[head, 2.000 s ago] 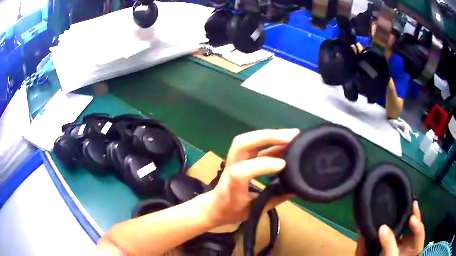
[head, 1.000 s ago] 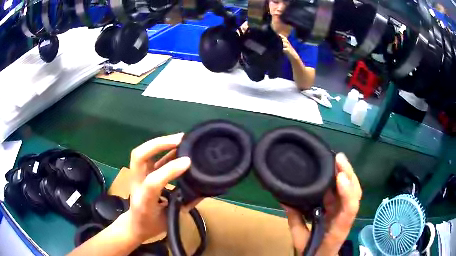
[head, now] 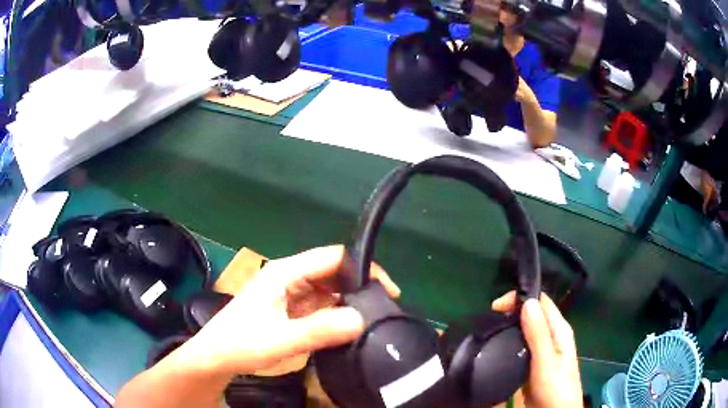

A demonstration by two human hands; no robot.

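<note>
A pair of black over-ear headphones [head: 397, 360] is held up in front of me with the headband arch on top and the outer faces of the cups toward me. One cup bears a white sticker. My left hand [head: 299, 311] grips the left side where band meets cup. My right hand [head: 547, 343] grips the right side of the band, above the right cup. The tan cardboard sheet [head: 240, 272] lies below, mostly hidden by hands and headphones. More black headphones [head: 148, 259] lie in a row on the green bench at left.
Headphones [head: 419, 70] hang from the overhead shelf. Beyond the green belt [head: 263, 171] lie a white sheet [head: 359, 119] and white bottles [head: 621, 191]. A person [head: 536, 88] is across the bench. A light blue fan [head: 664, 371] stands at lower right, stacked white sheets [head: 104, 103] at upper left.
The headphones have turned over: the padded inner sides faced me with the band down; now the outer faces show and the band is up. The view has shifted, and both hands still hold them.
</note>
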